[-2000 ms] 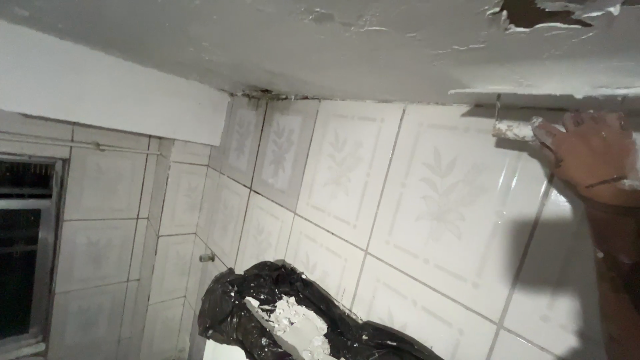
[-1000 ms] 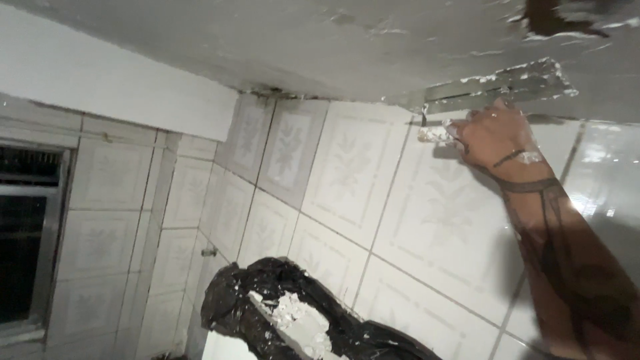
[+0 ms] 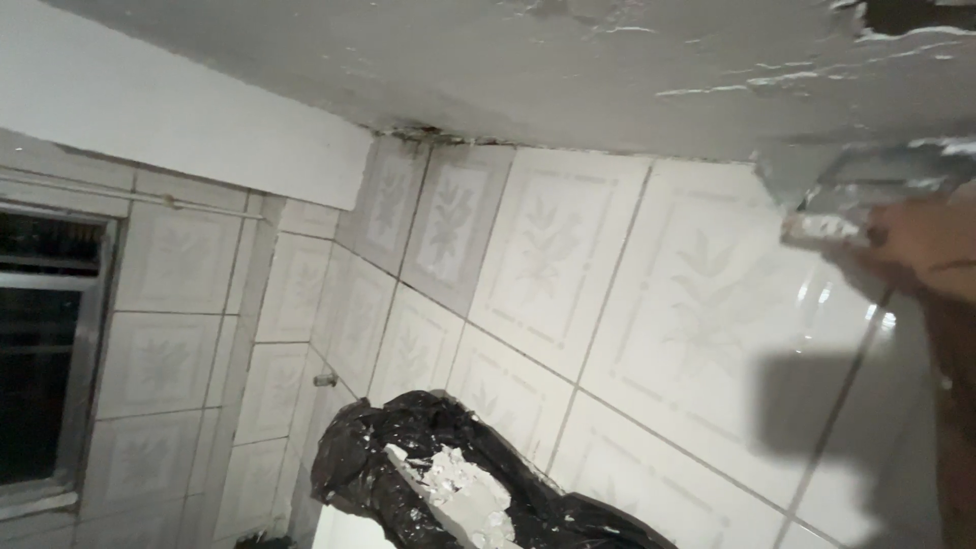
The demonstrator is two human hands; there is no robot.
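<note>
At the right edge, blurred, my right hand (image 3: 926,236) grips the whitened handle of a steel plastering trowel (image 3: 862,179). The trowel's flat blade is up against the grey ceiling (image 3: 579,84), just above the top row of wall tiles. Cracked, flaking paint shows on the ceiling near it. Low in the middle lies a black plastic bag (image 3: 427,408), its mouth around a mass of white filler paste (image 3: 473,496) with a pale flat edge beside it. My left hand is outside the view.
Floral white tiles (image 3: 701,305) cover the right wall. A white beam (image 3: 191,114) crosses at upper left, above a metal-framed window (image 3: 91,335) and a thin pipe (image 3: 164,200). A small metal fitting (image 3: 325,379) sticks out near the corner. Dark stains mark the ceiling corner (image 3: 423,133).
One second ago my right hand and the trowel were farther left along the ceiling edge; now they are back at the right side. The bag stays in about the same place.
</note>
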